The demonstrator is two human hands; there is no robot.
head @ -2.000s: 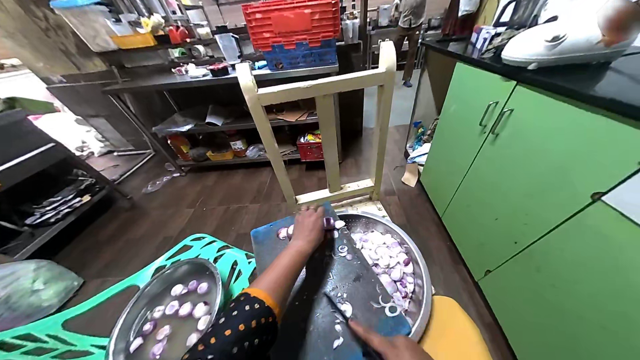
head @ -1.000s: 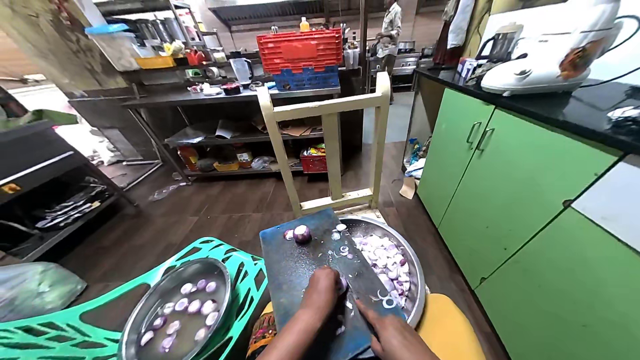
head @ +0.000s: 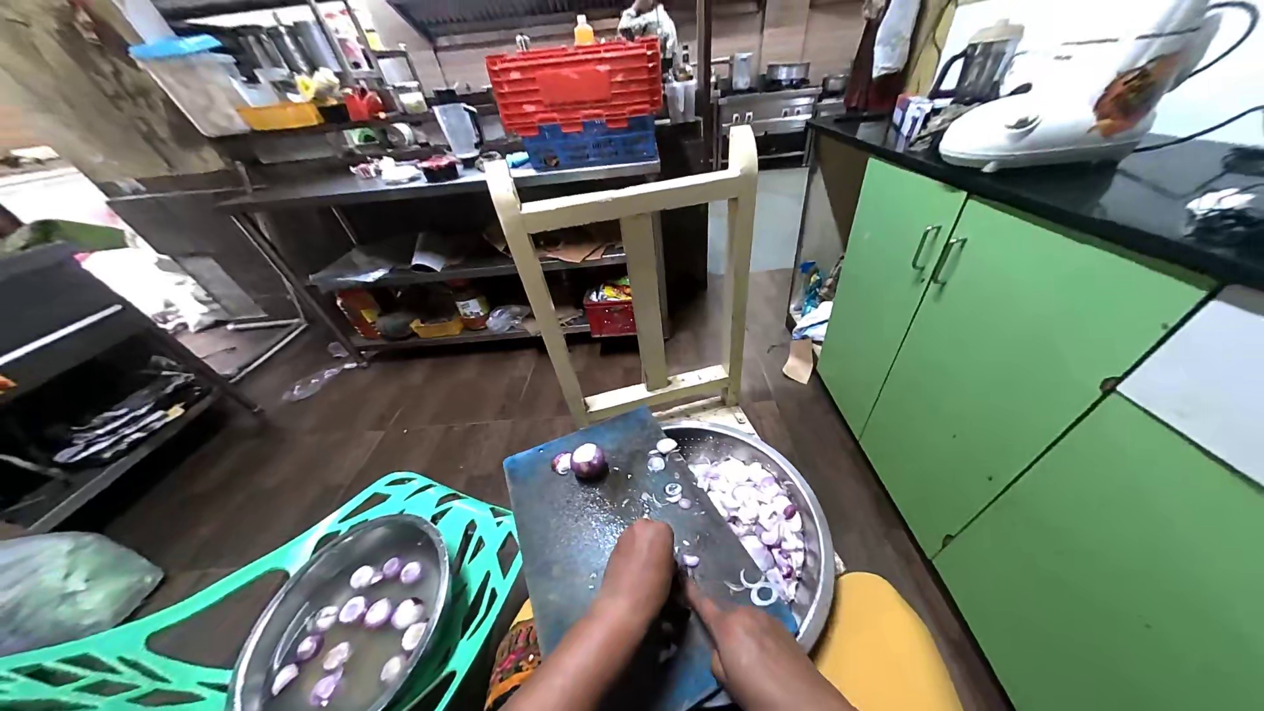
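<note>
A blue cutting board (head: 563, 523) lies tilted partly over a metal basin (head: 815, 553) of chopped onions (head: 755, 513). My left hand (head: 642, 563) is closed low over the board's middle, apparently on an onion piece that its fingers hide. Close beside it on the right, my right hand (head: 741, 632) grips a knife, its blade mostly hidden between the hands. A purple onion (head: 590, 461) with a pale cut face sits near the board's far edge, with a smaller piece touching it. Onion rings and scraps lie along the board's right side.
Peeled onions sit in water in a metal bowl (head: 439, 553) on a green plastic chair (head: 197, 602) at left. A cream chair frame (head: 642, 296) stands ahead. Green cabinets (head: 1037, 355) line the right. Behind are a steel table (head: 326, 193), stacked crates (head: 578, 89) and a person (head: 650, 22).
My left hand has come back from the far end of the board, where it held an onion, to beside my right hand. The purple onion now stands uncovered there.
</note>
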